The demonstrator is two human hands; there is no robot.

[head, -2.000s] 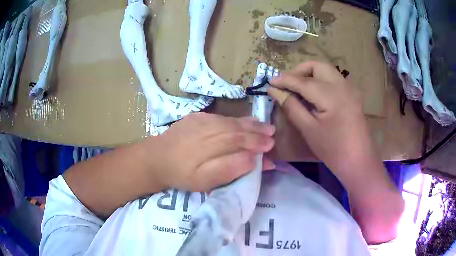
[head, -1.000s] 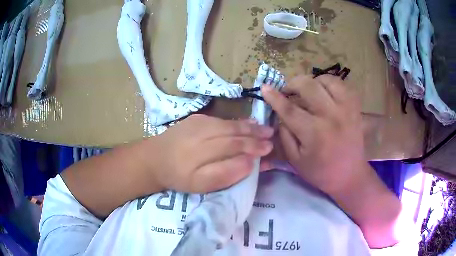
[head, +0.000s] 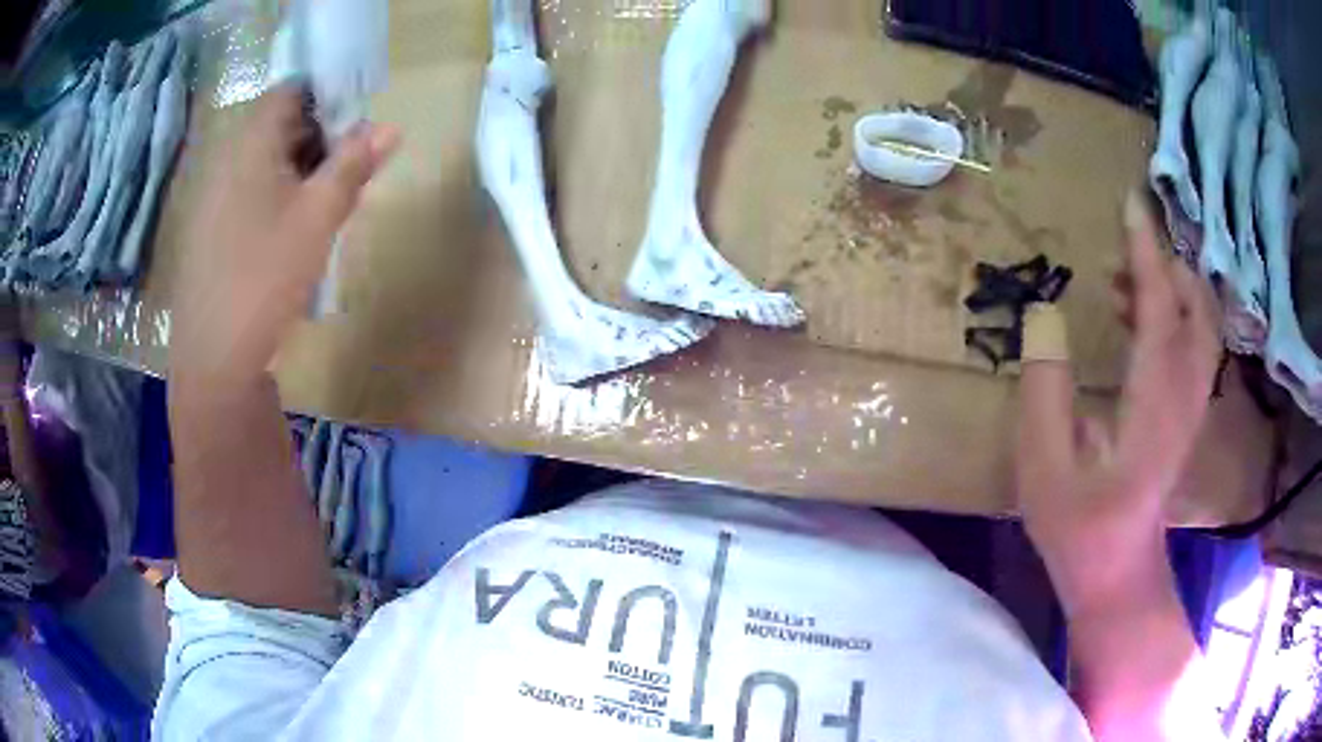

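Note:
My left hand, blurred, is at the left over the cardboard, around a blurred pale figure leg; the finger contact is unclear. My right hand is open at the right, fingers spread, with a tan wrap on the thumb. The thumb tip is beside a small pile of black straps; I see nothing held. Two veined figure legs lie in the middle, one left of the other, feet towards me. A white cup stands behind the straps with a thin pale stick across it.
Rows of legs lie at the left edge and right edge of the brown cardboard. A black flat object is at the far edge. A blue crate and more legs are below the table.
The leg I held against my body has left that place, and my left hand has moved far left. My right hand has moved right and opened. The view has shifted left.

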